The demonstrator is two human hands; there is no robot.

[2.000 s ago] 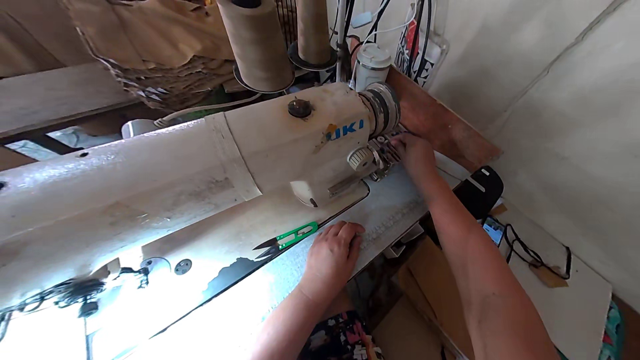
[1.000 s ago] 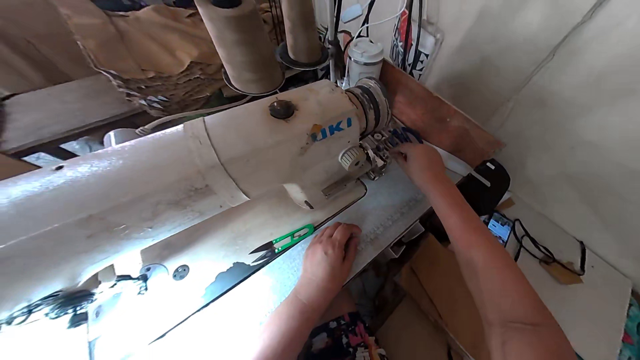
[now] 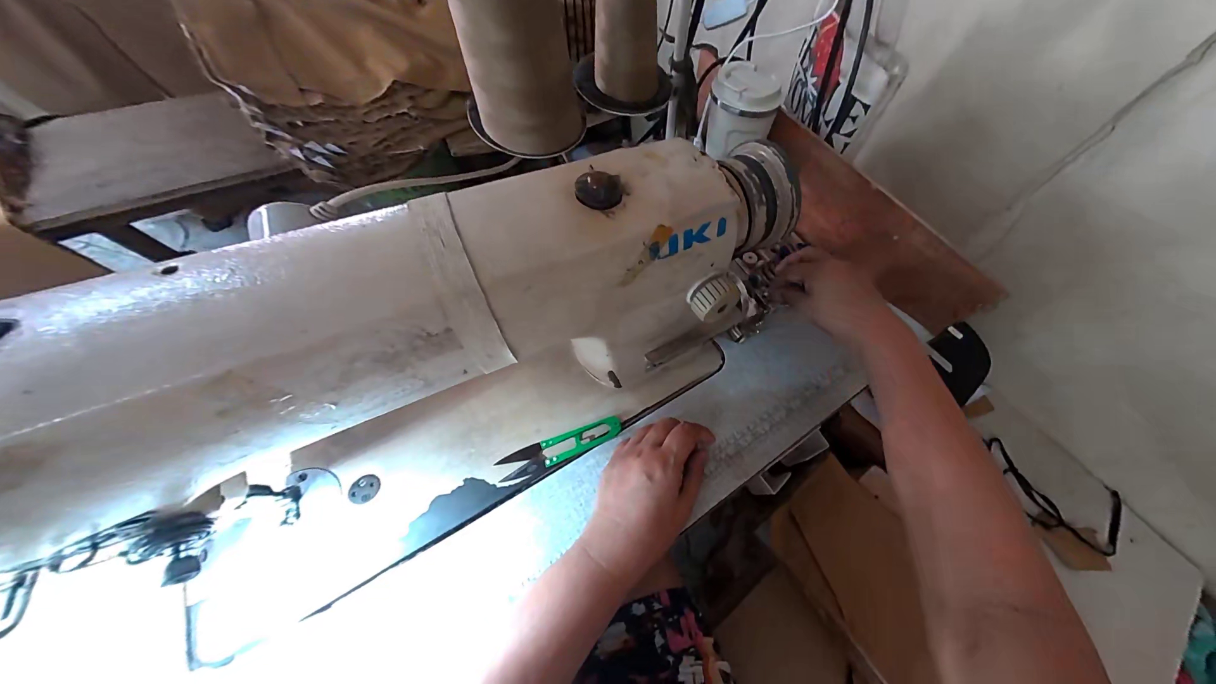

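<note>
A Juki industrial sewing machine (image 3: pixel 570 256) lies across the view, its handwheel (image 3: pixel 768 197) at the right end. My right hand (image 3: pixel 831 290) is at the small metal parts (image 3: pixel 755 285) just below the handwheel, fingertips bent against them; whether it grips anything is hidden. My left hand (image 3: pixel 655 470) rests on the table's front part with its fingers curled down, and nothing shows in it. Green-handled thread snips (image 3: pixel 579 441) lie on the machine bed just left of that hand, blades pointing left. The needle area at the lower left is in glare.
Two large thread cones (image 3: pixel 522 76) (image 3: pixel 625 52) and a lidded white cup (image 3: pixel 746 100) stand behind the machine. A wooden board (image 3: pixel 893 223) borders the table at the right. Stacked brown material (image 3: pixel 351 123) lies at the back left. Cardboard (image 3: pixel 845 560) is below the table edge.
</note>
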